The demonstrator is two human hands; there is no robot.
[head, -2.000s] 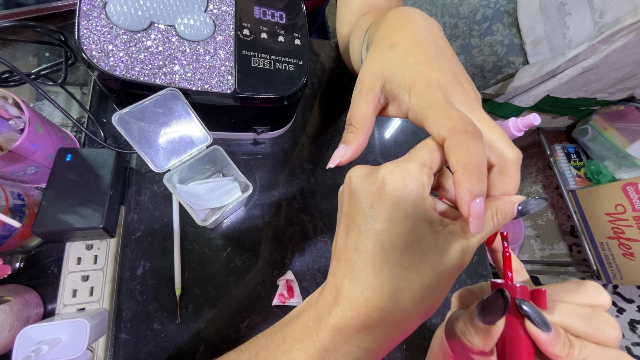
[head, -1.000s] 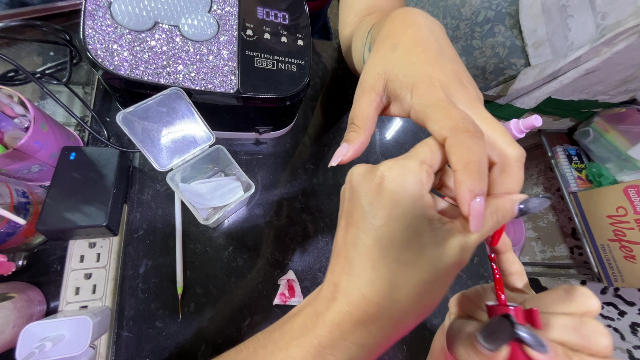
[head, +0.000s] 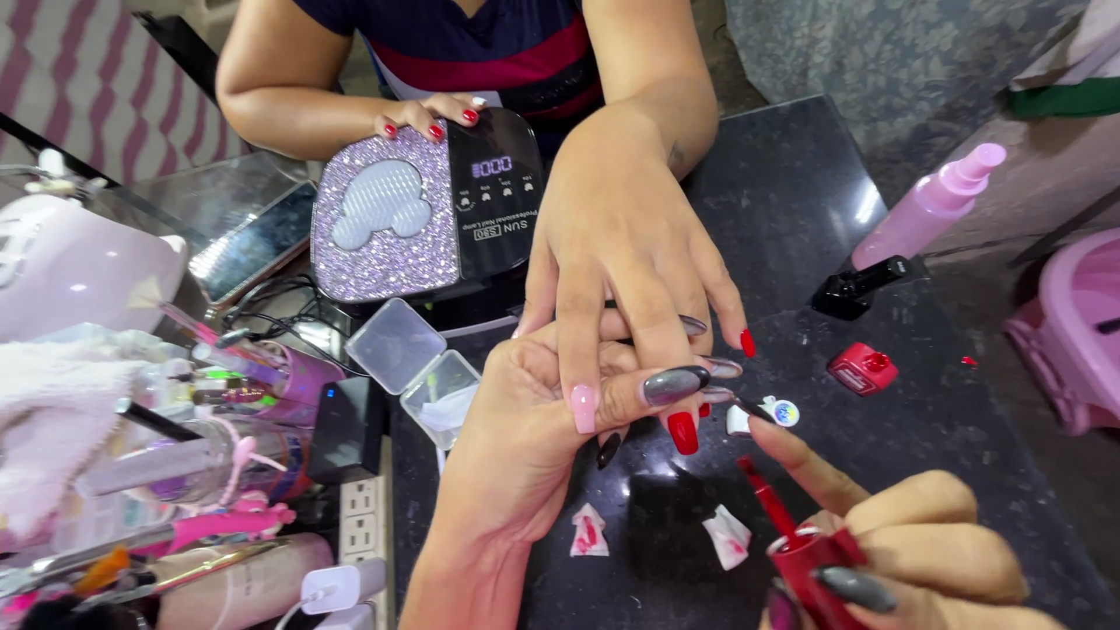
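Note:
My left hand holds the fingers of another person's hand, which lies palm down over it. That hand has red polish on the middle nail and little nail, and a pale pink nail near my thumb. In my right hand is a red nail polish cap with its brush, the bristles coated red and apart from the nails. An open red polish bottle stands on the black table. Two white wipes with red smears lie below my left hand.
A glittery nail lamp sits under the person's other hand. Nearby are a clear lidded box, a black polish bottle, a pink spray bottle, a power strip and a pink cup of tools.
The view has pulled back and swung. My right hand has moved away from the other person's fingers, with the brush now clear of them. My left hand still holds that person's hand.

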